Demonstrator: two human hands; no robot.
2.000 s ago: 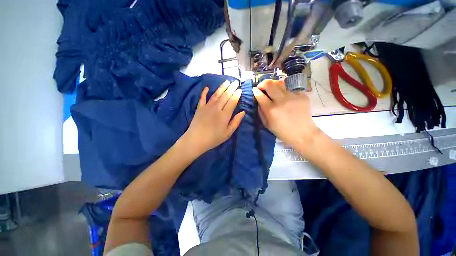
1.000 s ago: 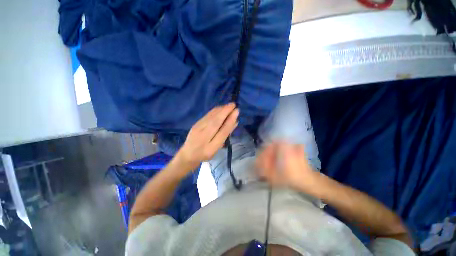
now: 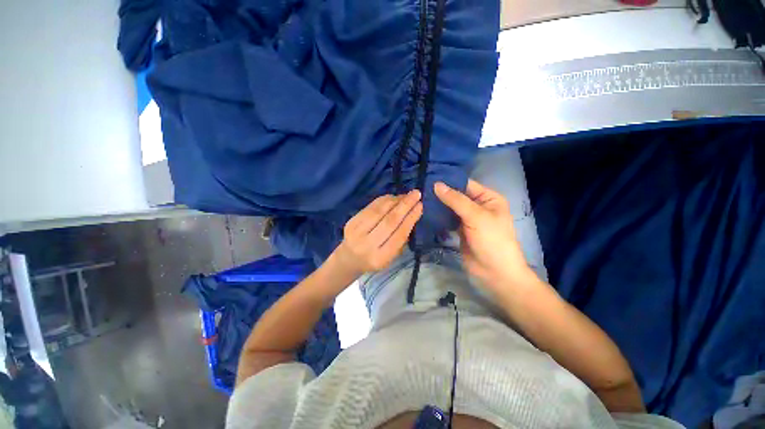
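The navy garment panel [image 3: 352,126] lies over the table and hangs over its front edge to my lap. Two parallel black strips [image 3: 430,92] run down it with puckers in the cloth along them; a loose black end hangs below my hands. My left hand [image 3: 383,232] lies on the strips near the panel's lower edge, fingers together, pinching a strip or the cloth there. My right hand [image 3: 482,222] holds the cloth just right of the strips, thumb on top and other fingers partly hidden. The machine head is out of view.
A ruler band [image 3: 654,77] runs along the table's front edge at right. Dark blue cloth [image 3: 637,251] hangs below it. A blue bin [image 3: 210,352] with navy cloth stands on the floor at left. Black strips [image 3: 738,25] and a bit of red handle [image 3: 639,2] show at the top right.
The view has tilted down from the machine to my lap. Both hands have moved from the needle area to the panel's lower edge. My right hand has risen from my lap onto the cloth.
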